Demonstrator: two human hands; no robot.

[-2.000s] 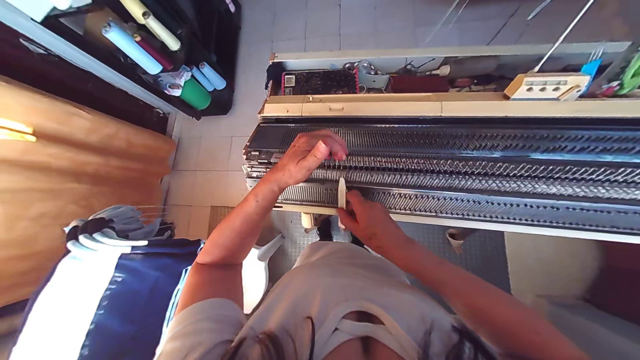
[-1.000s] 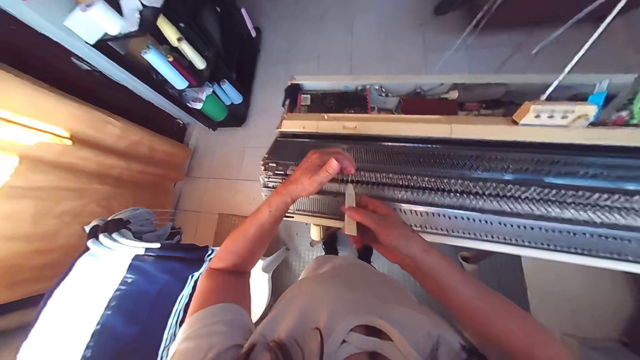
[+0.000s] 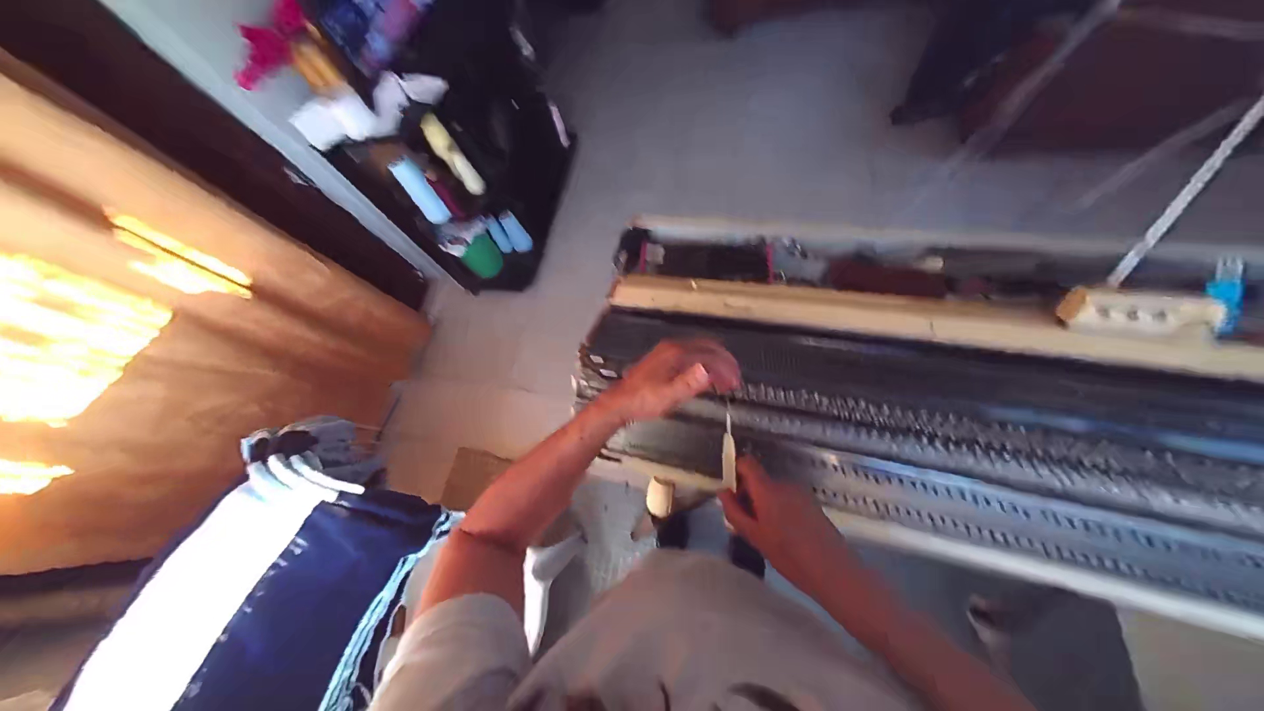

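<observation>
A knitting machine with long needle beds [image 3: 938,425] stretches from the middle of the view to the right edge. Over the left end of its beds lies my left hand [image 3: 681,378], fingers curled at the needles; whether it pinches anything cannot be told. My right hand [image 3: 775,509], at the front edge, grips a small tool with a pale flat handle [image 3: 729,462]. The tool points away from me, and its thin metal tip reaches up to just below my left fingertips.
Behind the beds runs a wooden rail [image 3: 839,308] with a tray of small items. A black shelf with yarn cones [image 3: 420,191] stands at the upper left. Folded blue and white knitted fabric [image 3: 267,583] lies at the lower left. A pale tension unit [image 3: 1136,308] sits at the right.
The view has swung, so the machine lies further right and tilted. The tool in my right hand now shows narrower, with its thin tip visible. My left hand stays at the needles.
</observation>
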